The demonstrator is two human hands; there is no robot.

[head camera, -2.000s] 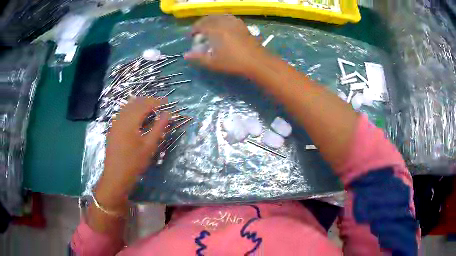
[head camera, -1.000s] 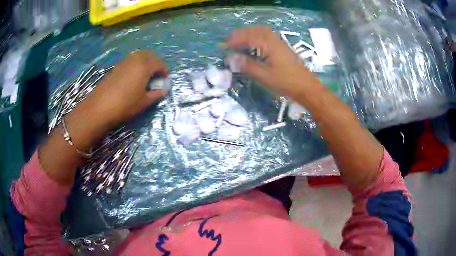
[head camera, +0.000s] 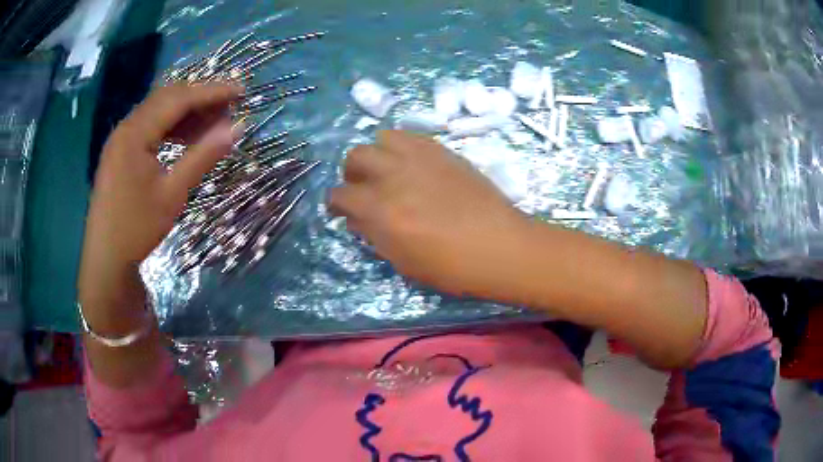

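Observation:
A loose heap of thin metal rods lies at the left on the clear film. My left hand is over the upper left part of the heap, thumb and fingers curved apart; whether it touches a rod is unclear. My right hand is at the middle, just right of the heap, with its fingers curled; what it may hold is hidden. White plastic caps lie beyond my right hand. Narrow white sleeves lie scattered to their right.
Clear wrinkled film covers the green bench. A white paper slip lies at the upper right. Stacks of clear trays stand at the right edge, with clear plastic also at the left edge. A dark flat rectangle is behind my left hand.
My left hand has moved from beside the caps to the rod heap. My right hand has moved left and nearer to me. More caps and sleeves lie spread out; the yellow bin has left the view.

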